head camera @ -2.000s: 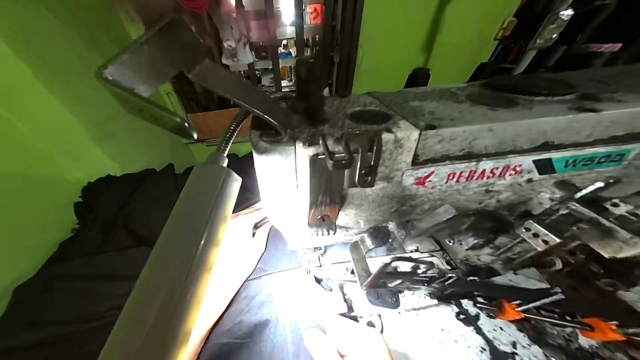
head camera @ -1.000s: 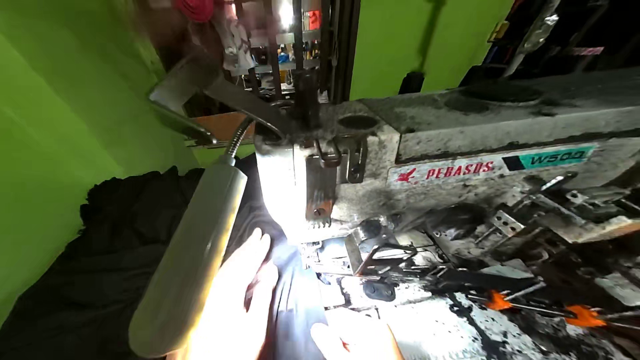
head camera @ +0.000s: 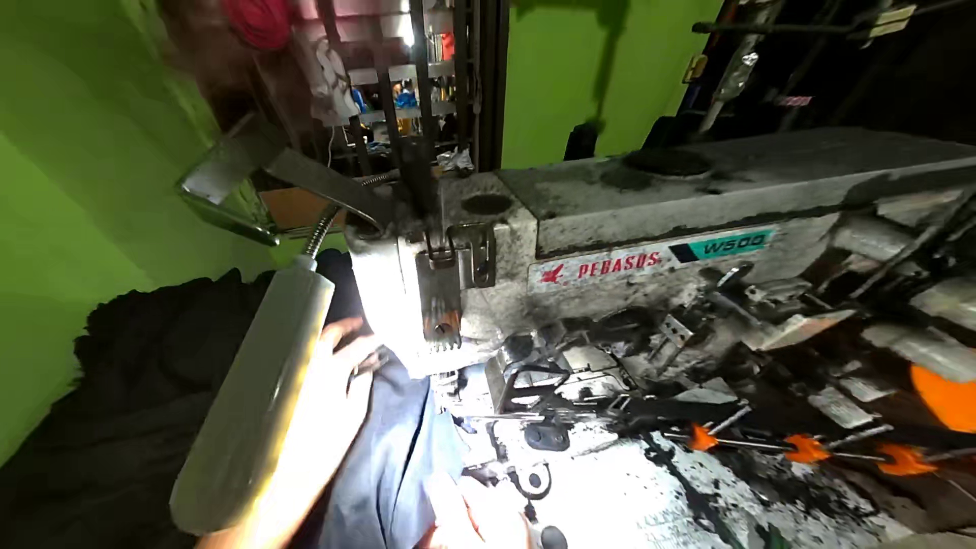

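Note:
A dark blue-grey fabric (head camera: 393, 450) lies at the front of a Pegasus W500 sewing machine (head camera: 610, 221), beside the presser foot area. My left hand (head camera: 328, 404) rests on the fabric's left side, its fingers reaching toward the needle area and partly behind the lamp. Near the bottom edge, my right hand (head camera: 480, 511) is on the fabric's right side, fingertips against the cloth; glare washes out its outline, and whether it pinches the cloth is unclear. A long work lamp (head camera: 255, 404) on a flexible metal neck stands in front of my left forearm.
Dark cloth (head camera: 137, 396) is heaped at the left against a green wall (head camera: 76, 152). Metal guides and orange knobs (head camera: 807, 448) sit along the machine's right side. A bent metal bracket (head camera: 305, 179) projects left from the machine head. Behind is a barred opening.
My left hand has moved up toward the machine head since one second ago. The fabric between my hands shows more broadly now.

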